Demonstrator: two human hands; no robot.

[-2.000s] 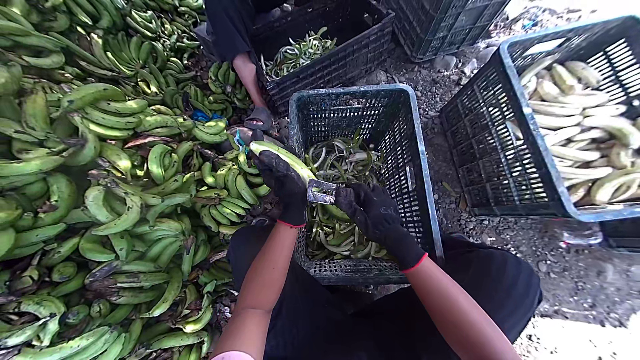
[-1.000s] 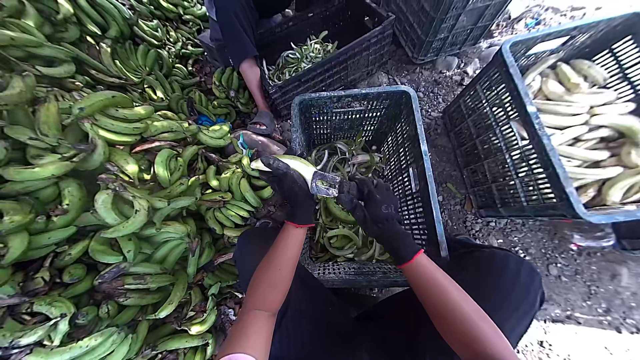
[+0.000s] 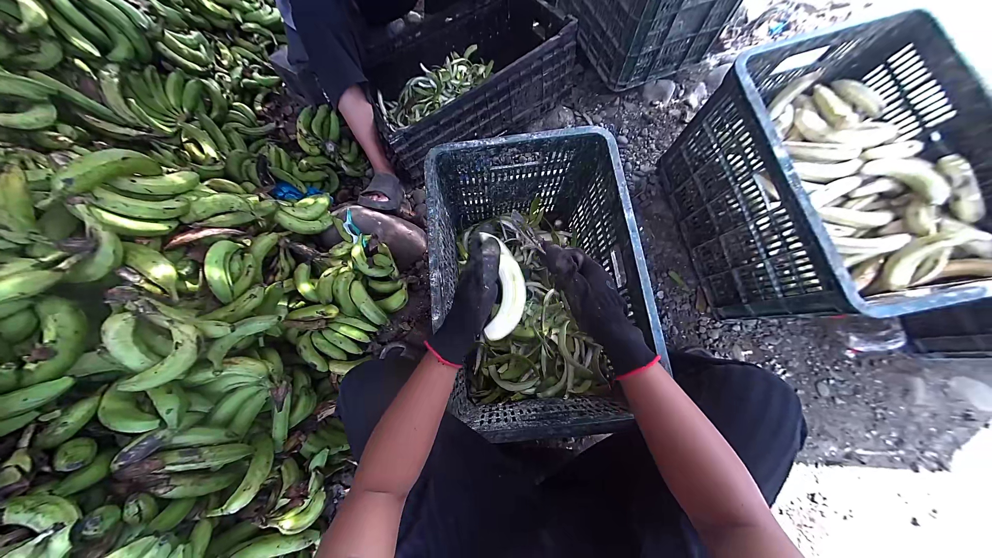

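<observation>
In a black glove with a red cuff, my left hand [image 3: 471,298] grips a pale peeled plantain [image 3: 508,288], held upright over a dark plastic crate [image 3: 642,291]. My right hand [image 3: 590,298], gloved alike, is at the right inside the crate, its fingers closed around the handle of a peeling tool [image 3: 528,235]. The tool's metal part is blurred and points up and left, apart from the plantain. Below both hands lie green peel strips [image 3: 535,372] in the crate.
Green plantain bunches [image 3: 155,341] cover the ground at left. A crate of peeled plantains [image 3: 802,225] stands at right. Beyond my crate are another crate with peels [image 3: 484,105], a person's sandalled foot [image 3: 381,192] and a further crate [image 3: 647,39].
The plantain has turned from slanting to upright and shows more pale flesh. My right hand and the tool have come away from it; earlier the tool was against the fruit.
</observation>
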